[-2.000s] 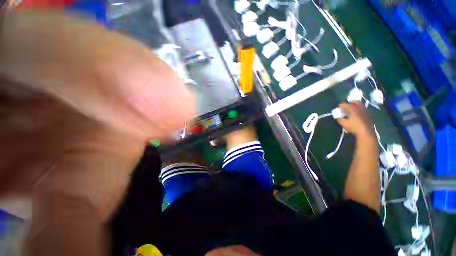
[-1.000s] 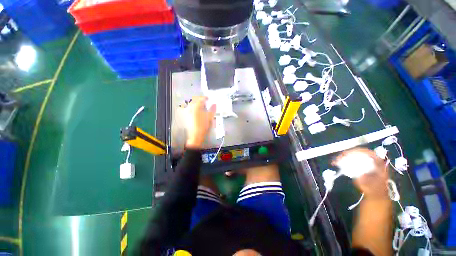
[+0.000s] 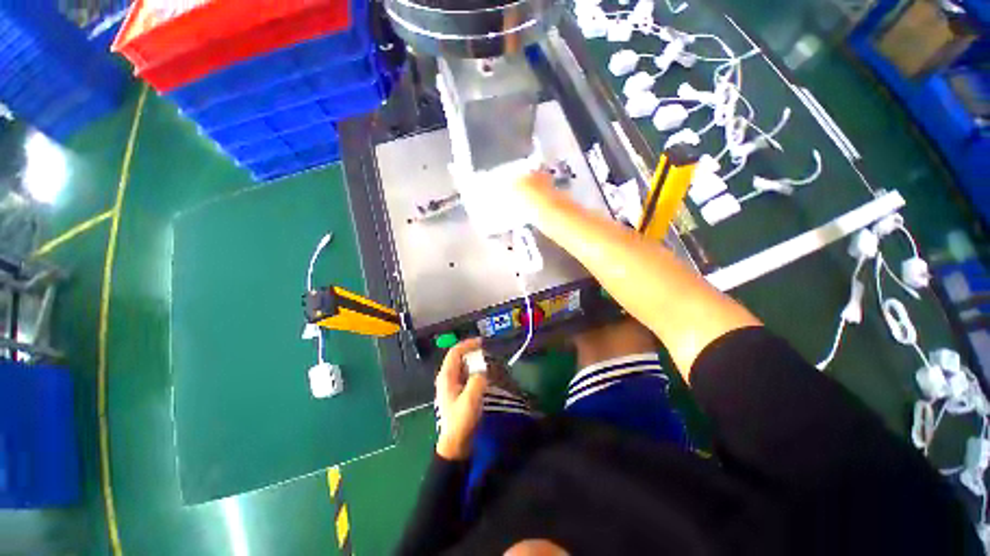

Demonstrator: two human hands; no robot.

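My left hand (image 3: pixel 460 400) is low at the machine's front edge, near the left green button (image 3: pixel 446 341), with a small white piece (image 3: pixel 476 363) between thumb and fingers. My right hand (image 3: pixel 534 198) reaches over the metal plate (image 3: pixel 456 277) to the whitish fixture (image 3: pixel 497 201) under the welding head (image 3: pixel 491 114). Glare hides whether its fingers hold anything. A coiled white cord (image 3: pixel 528 252) lies in front of the fixture, its tail hanging over the control panel (image 3: pixel 500 324).
Yellow-and-black sensor posts (image 3: pixel 364 315) (image 3: pixel 667 193) flank the plate. A single white adapter (image 3: pixel 325 380) lies on the green side table (image 3: pixel 239 337). The conveyor at right carries adapters (image 3: pixel 720 207) and a white divider bar (image 3: pixel 809 239). Red and blue crates (image 3: pixel 244 43) stand back left.
My right hand has moved from the conveyor to the fixture. My left hand has drawn back from the fixture to the front edge, now with a white piece in it.
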